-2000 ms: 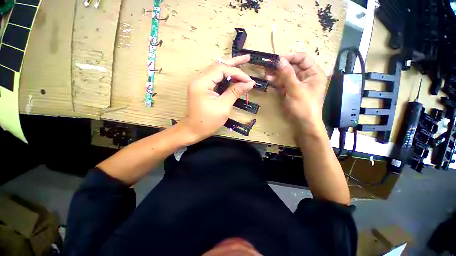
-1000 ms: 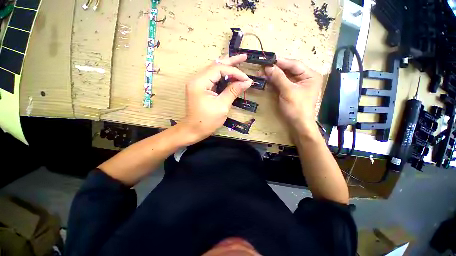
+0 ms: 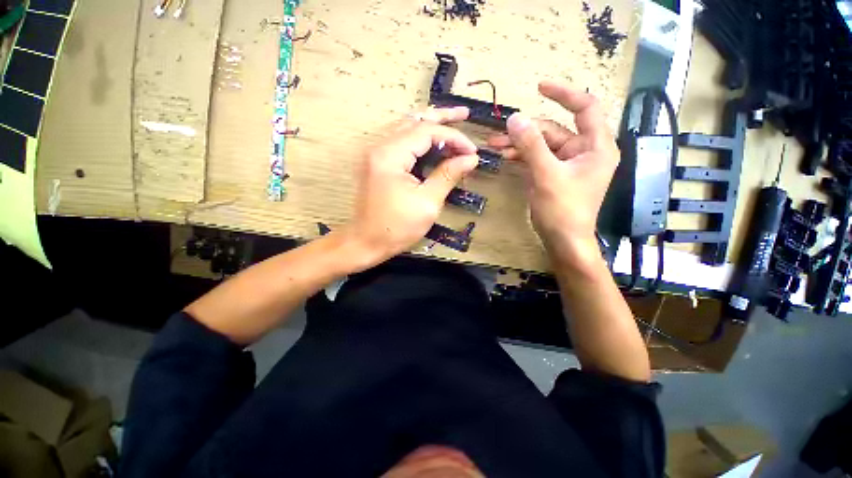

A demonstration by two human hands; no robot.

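Note:
A black comb-shaped plastic housing [image 3: 445, 80] lies on the cardboard, its arms pointing right. Thin dark red lead wires [image 3: 494, 94] loop up from its top arm. My left hand [image 3: 397, 187] covers the spine and grips the housing, with thumb and forefinger pinched at the second arm. My right hand [image 3: 570, 168] is at the right end of the top arm, thumb and forefinger on that end, other fingers spread. What lies between the fingertips is too small to tell.
A narrow green circuit board [image 3: 280, 117] lies left of the housing. Piles of dark screws [image 3: 605, 30] are at the far side. A black power box [image 3: 651, 182], an empty grey housing [image 3: 712, 177] and an electric screwdriver [image 3: 764, 238] lie right. Black pads [image 3: 30, 61] are far left.
The lead wires at the top arm now bend lower, in a hook shape. My right hand has shifted slightly right and turned, with its outer fingers lifted. My left hand has hardly moved.

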